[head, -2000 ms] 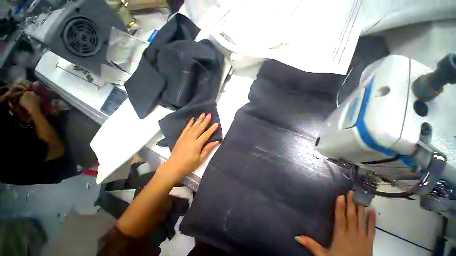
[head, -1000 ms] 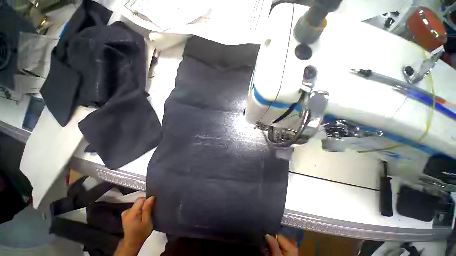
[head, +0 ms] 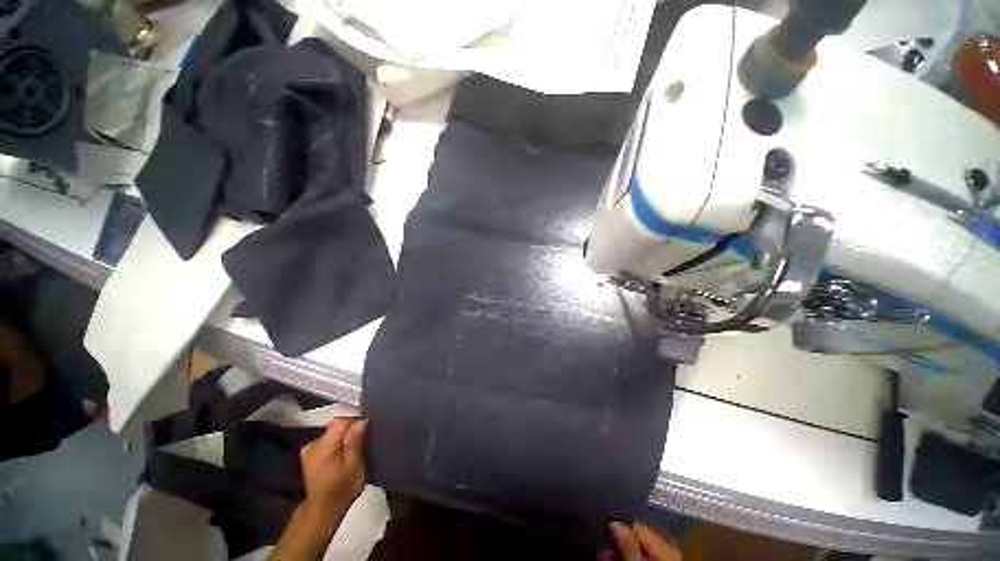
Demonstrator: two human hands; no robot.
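A long dark garment panel [head: 515,362] lies flat on the white sewing machine table, its near end over the table's front edge. Faint chalk lines show on it. The white machine head [head: 685,142] with a blue stripe stands over its right side; its lamp lights the cloth. My left hand [head: 334,466] pinches the panel's near left edge. My right hand [head: 641,541], partly cut off by the bottom of the picture, pinches its near right corner. The needle point is hidden behind the metal parts.
Crumpled dark cut pieces [head: 285,142] lie left of the panel. White paper sheets [head: 548,44] lie behind it. Dark snips or a similar narrow item [head: 890,438] lie at the right. A pen [head: 927,189] lies on the machine. Scraps hang below the table at the left.
My left hand has left the small dark piece and grips the panel's left edge. My right hand has moved from on top of the panel to its near corner. The view has shifted rightward.
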